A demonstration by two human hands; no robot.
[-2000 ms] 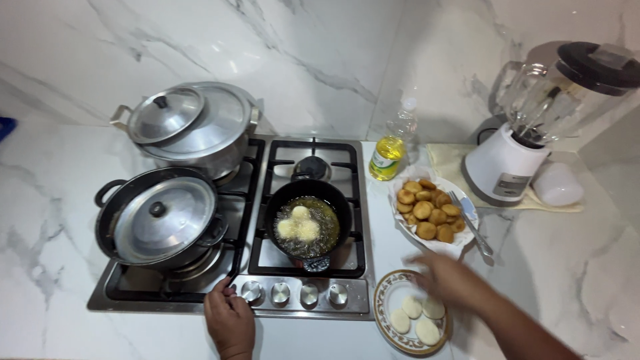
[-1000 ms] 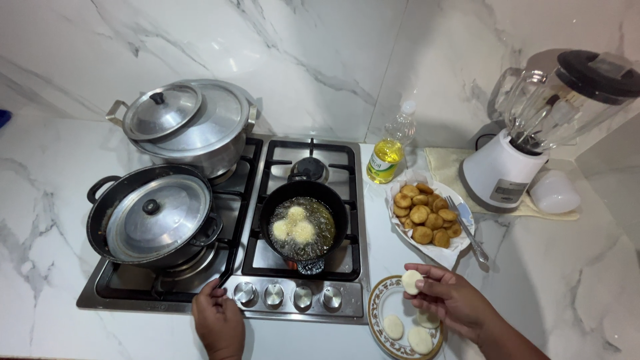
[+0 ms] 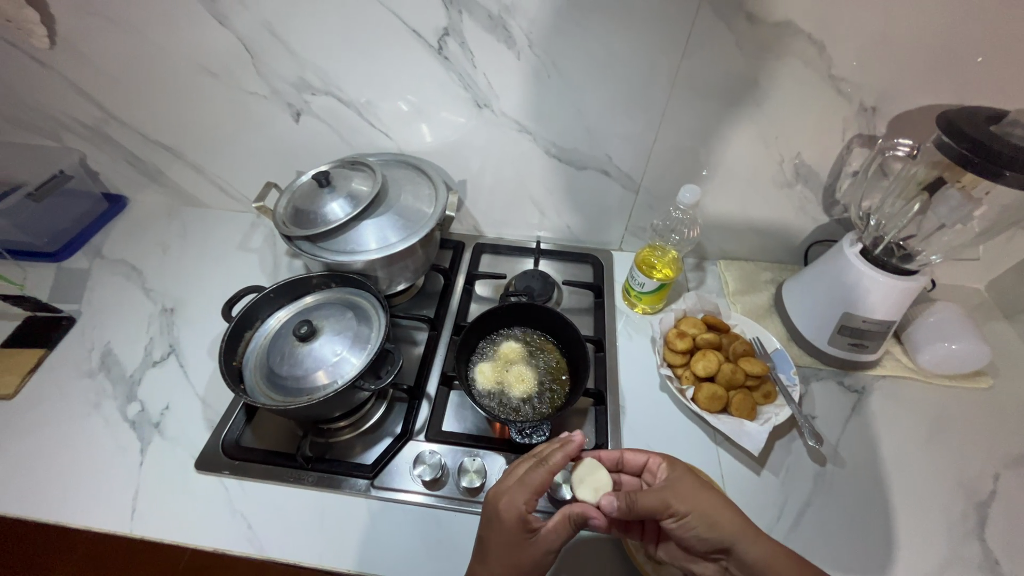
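A pale, flat dough round (image 3: 592, 481) is pinched between the thumb and fingers of my right hand (image 3: 668, 508), in front of the stove knobs. My left hand (image 3: 532, 504) is beside it on the left, fingers raised and slightly curved, close to the dough's edge; whether it touches the dough is unclear. Beyond both hands, a small black pot (image 3: 523, 368) on a burner holds bubbling oil with several pale dough pieces (image 3: 508, 372). To the right, fried golden rounds (image 3: 720, 368) fill a paper-lined plate (image 3: 780, 344) with a fork (image 3: 792, 400) on its edge. My right arm mostly hides another plate (image 3: 636, 554).
The gas stove (image 3: 408, 452) also bears a black pan with a metal lid (image 3: 314, 347) and a large aluminium pot (image 3: 400, 260). An oil bottle (image 3: 656, 268) stands right of the stove. A blender (image 3: 856, 296) rests on a cloth at the right; a plastic container (image 3: 52, 200) is far left.
My right hand has lifted a dough round from over the patterned plate and moved left. My left hand has moved right from the stove's front edge to meet it.
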